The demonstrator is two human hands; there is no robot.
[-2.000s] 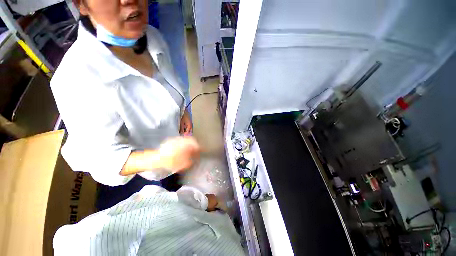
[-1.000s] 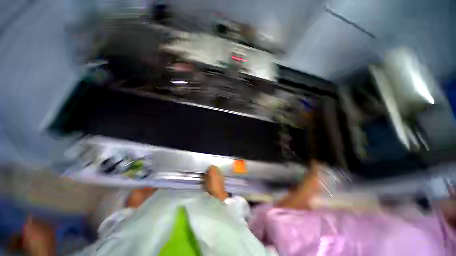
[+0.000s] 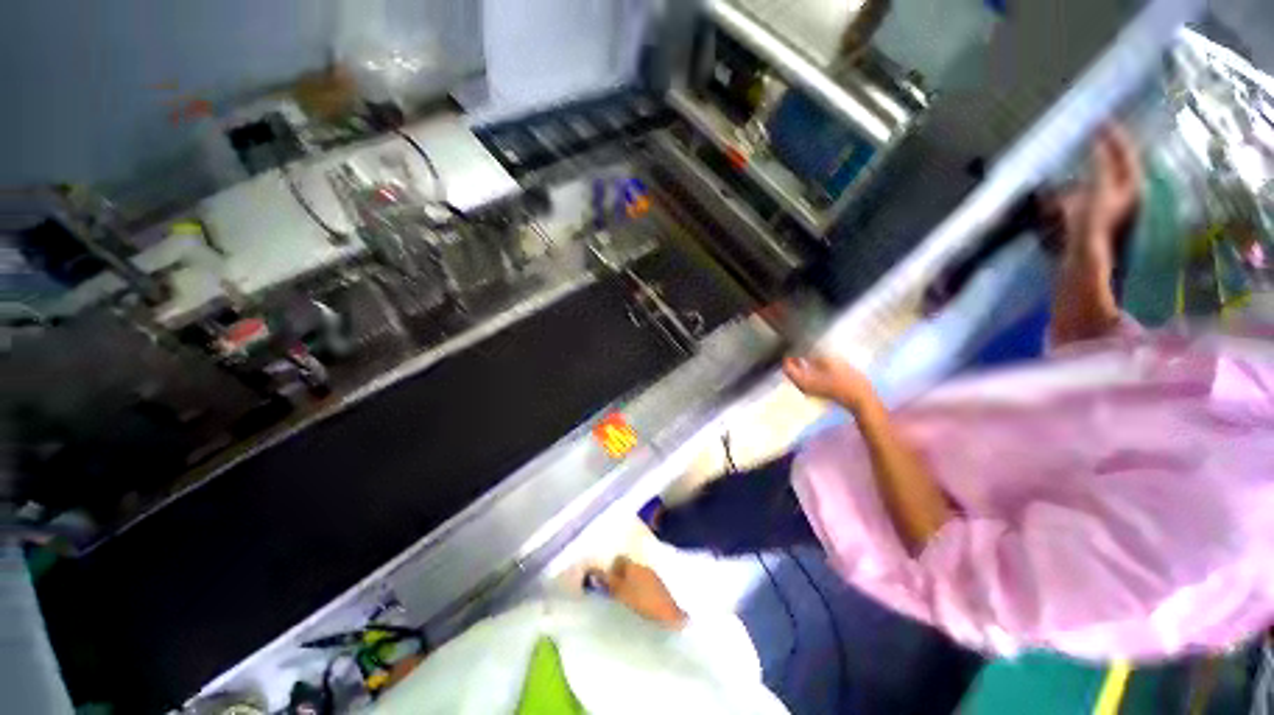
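Note:
My right hand [image 3: 646, 592] is low in the picture, beside the machine's front rail [image 3: 482, 552]. It is small and blurred, with a small dark spot at its fingertips; I cannot tell whether it holds anything. A bit of skin by the tools, likely my left hand [image 3: 403, 676], shows at the bottom edge, mostly hidden by my white sleeve. The black conveyor belt [image 3: 405, 447] runs diagonally behind the rail, with a thin metal crossbar [image 3: 654, 310] over its far end. An orange-red warning sticker [image 3: 615, 435] is on the rail.
Another person in a pink top [image 3: 1062, 489] stands at the right, one hand near the rail's far end, the other raised by the door edge. Dark, green and yellow tools [image 3: 366, 654] lie on the ledge. Blue parts [image 3: 615, 198] sit at the belt's far end.
The view has swung towards the belt's far end. The person in pink now shows more fully, with one arm raised. My right hand has moved off the rail near the sticker.

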